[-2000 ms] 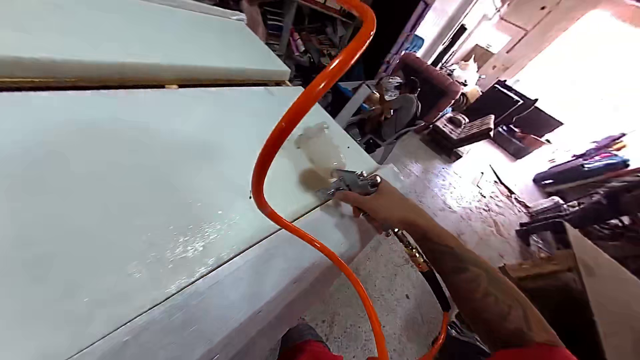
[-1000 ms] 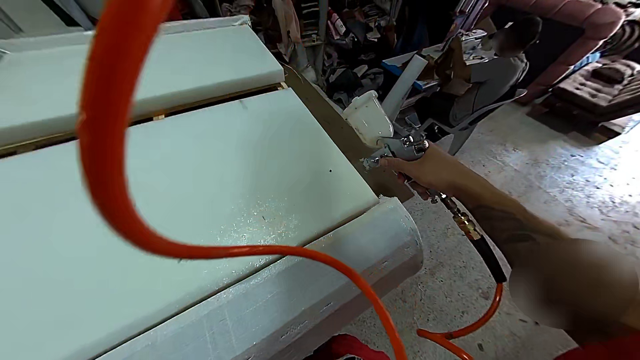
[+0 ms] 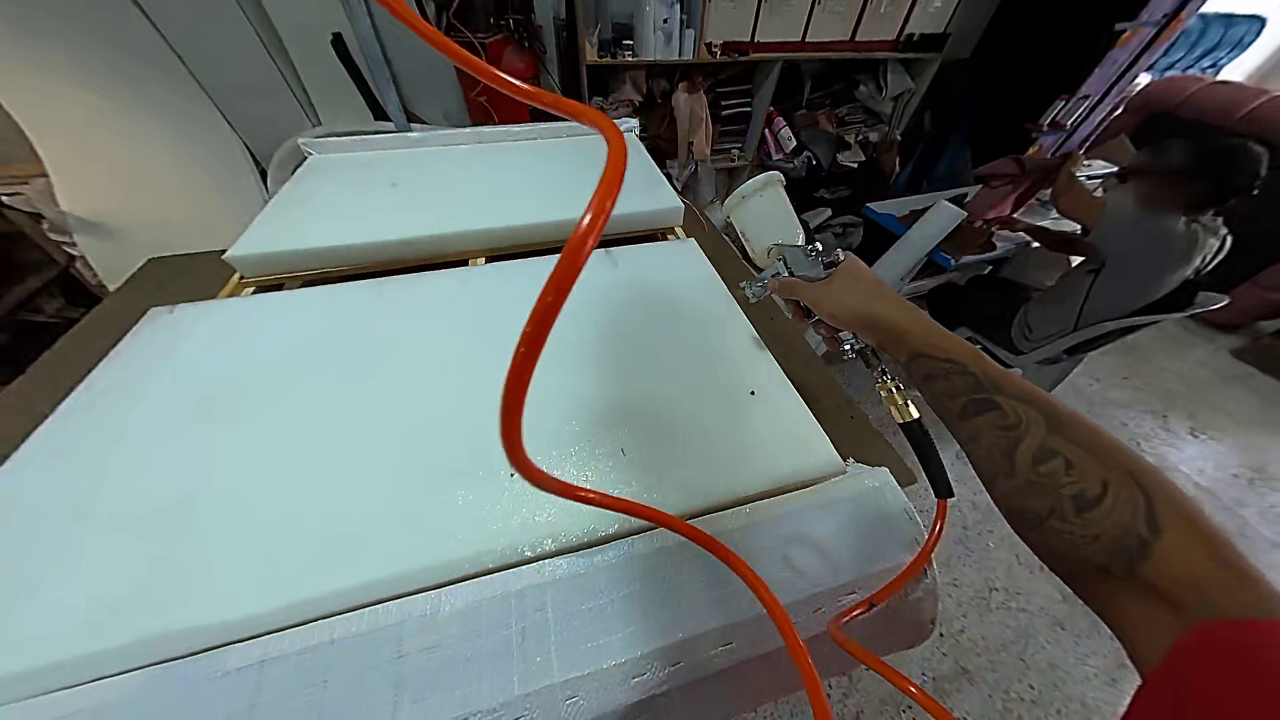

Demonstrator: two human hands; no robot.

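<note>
My right hand [image 3: 850,300] grips a metal spray gun [image 3: 795,265] with a white cup [image 3: 765,215] on top, just past the right edge of a large white foam panel [image 3: 400,400]. A brass coupling [image 3: 897,398] joins the gun to an orange air hose [image 3: 520,390], which loops in front of the foam. Wet, glistening specks lie on the foam near its front edge. Behind it a second white foam block [image 3: 460,190] rests, with a gap showing wood between them. A pale padded front rail [image 3: 600,610] runs along the near side. My left hand is out of view.
A person [image 3: 1120,240] sits at the right by a chair [image 3: 1110,330]. Shelves [image 3: 770,60] with fabric and boxes stand at the back. Brown board edges [image 3: 790,350] flank the foam. Speckled floor [image 3: 1170,480] shows at the right; a pale panel [image 3: 110,120] stands at the left.
Two seconds ago the spray gun was over the foam's front right corner; now my right hand holds it farther back, beyond the right edge. The view has shifted.
</note>
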